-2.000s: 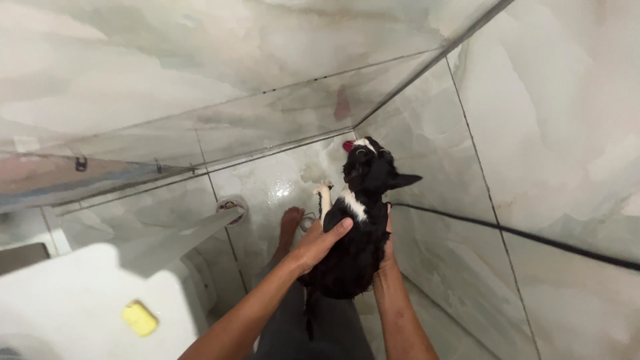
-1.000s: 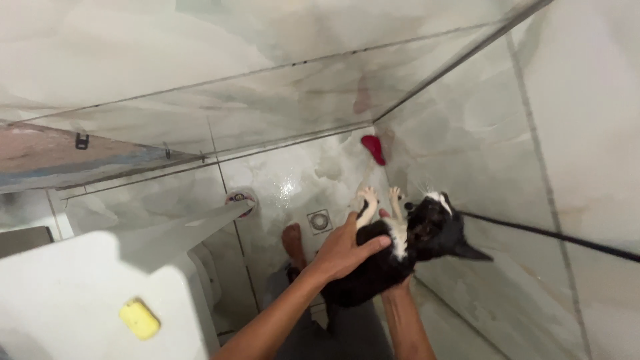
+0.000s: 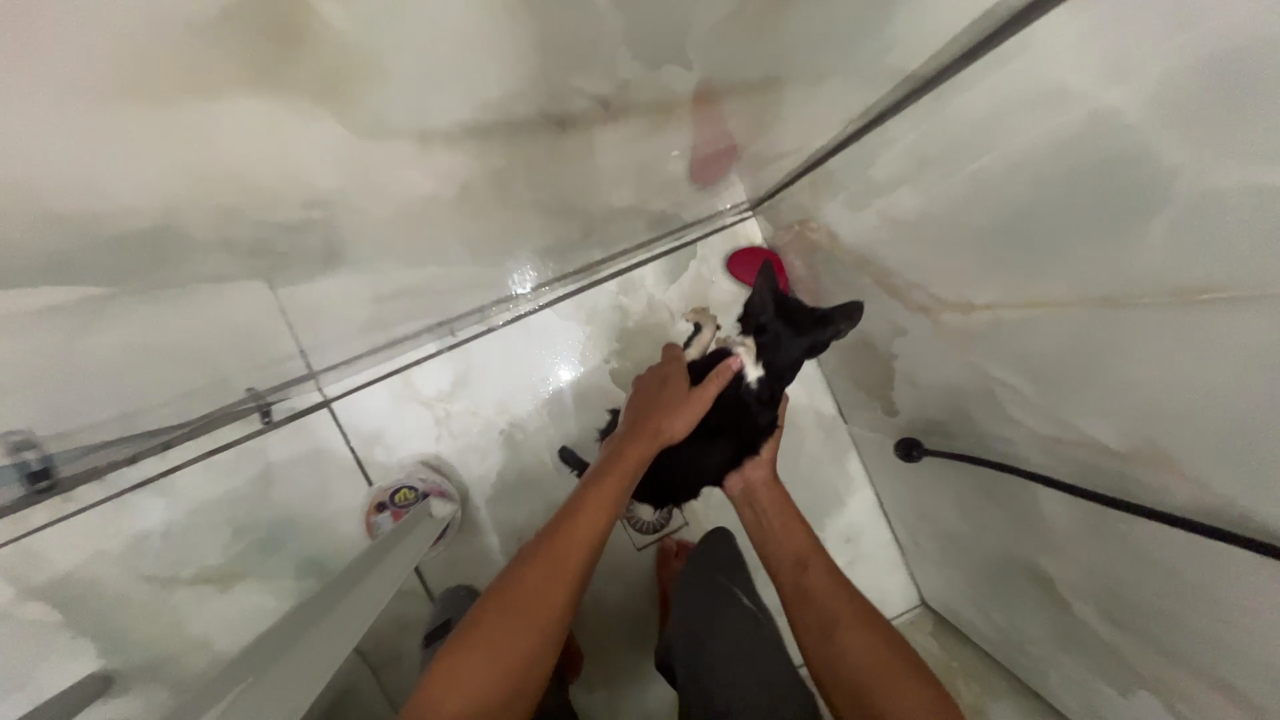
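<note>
A black and white cat [image 3: 715, 430] is held over the tiled floor, its head up and to the right, its ears raised and its pale front paws toward the left. My left hand [image 3: 668, 398] lies across the cat's chest and side, the thumb by its white chest patch. From the right and below, my right hand [image 3: 762, 455] supports the cat's body; most of its fingers are hidden behind the fur.
A red object [image 3: 757, 267] lies on the floor in the corner behind the cat's head. A floor drain [image 3: 652, 520] is below the cat, near a bare foot [image 3: 672, 565]. A dark hose [image 3: 1090, 495] runs along the right wall. A round tub [image 3: 400, 500] stands left.
Both hands have moved with the cat, whose head was turned to the right and whose paws were raised one second ago. The view has shifted; the white surface with the yellow bar is out of sight.
</note>
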